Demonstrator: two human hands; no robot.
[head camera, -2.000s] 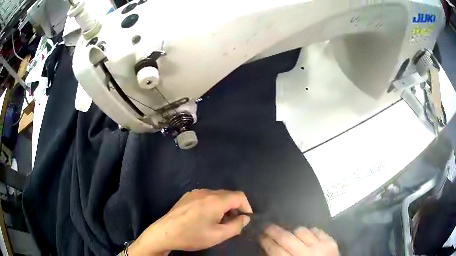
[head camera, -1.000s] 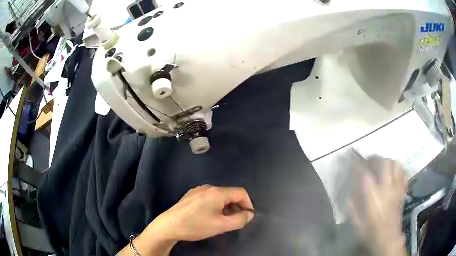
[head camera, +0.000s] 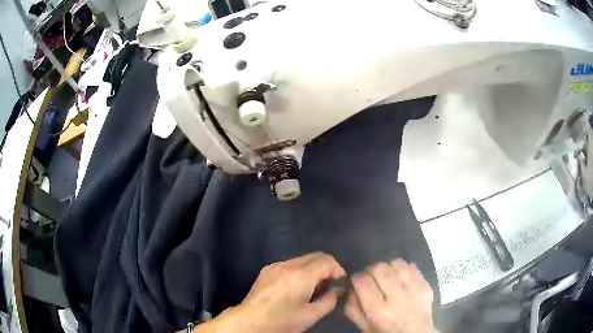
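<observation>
A large dark fabric piece (head camera: 260, 234) lies under the machine head and hangs in folds at the left. My left hand (head camera: 296, 293) pinches a small bit of the dark fabric between thumb and fingers. My right hand (head camera: 390, 296) is close beside it, fingertips on the same spot of the fabric. The pinched bit between the fingertips is too small to make out. Slim metal thread snips or tweezers (head camera: 492, 237) lie on the white table to the right of my hands, touched by neither hand.
The off-white JUKI machine head (head camera: 312, 65) arches over the fabric, with a tension dial (head camera: 287, 188) low at its front. A white table area (head camera: 540, 201) with ruler marks lies at the right, beside a bent metal bar (head camera: 543, 299). A wooden edge (head camera: 29, 156) runs along the far left.
My right hand went out to the table at the right and is back beside my left hand. The metal tool now lies visible on the table. The view has shifted, moving the machine rightward.
</observation>
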